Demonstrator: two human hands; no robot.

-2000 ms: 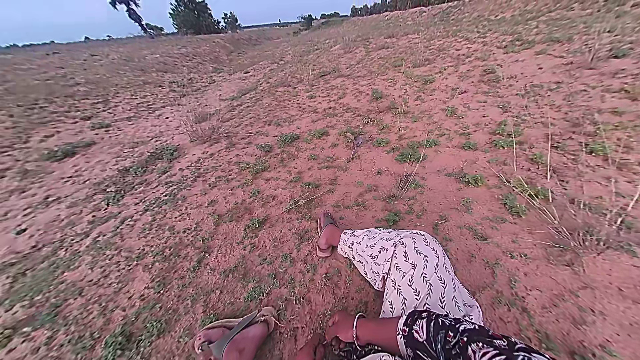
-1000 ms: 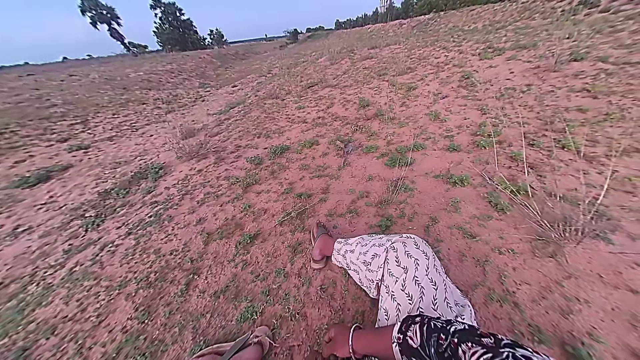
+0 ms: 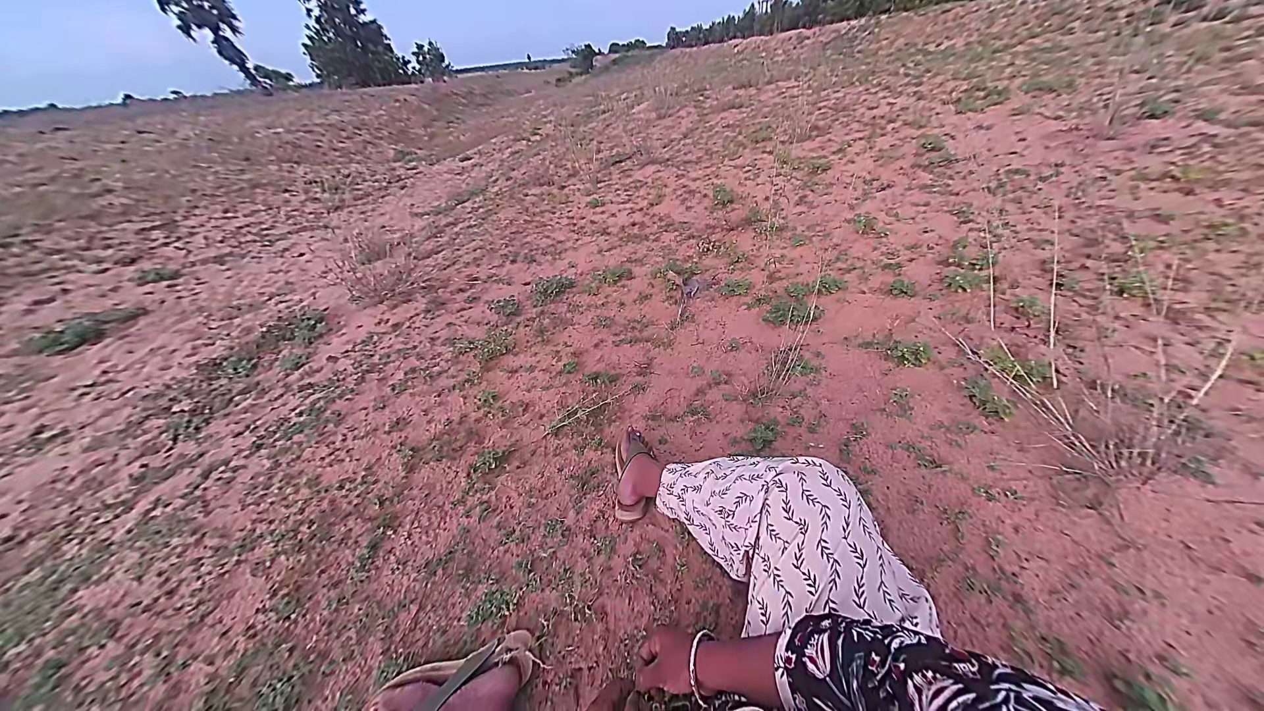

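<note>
My right hand (image 3: 668,662) is low over the reddish soil at the bottom edge, between the two sandalled feet. Its fingers are curled, and whether anything is in them cannot be made out. A pale bangle (image 3: 697,667) circles the wrist, below a black floral sleeve (image 3: 889,671). Just left of this hand, a small brown shape, possibly part of my left hand (image 3: 612,695), is cut off by the frame edge. One sandalled foot (image 3: 637,479) extends from white leaf-patterned trousers (image 3: 820,543); the other foot (image 3: 464,681) is at the lower left.
Low green weeds (image 3: 790,312) dot the sandy ground. A dry, twiggy bush (image 3: 1116,444) stands at the right, and a small greyish object (image 3: 689,286) lies ahead. A shallow gully and dark trees (image 3: 351,44) are in the distance.
The view has shifted slightly. My right hand stays low by the ground between the feet, with no plain change in its curled shape.
</note>
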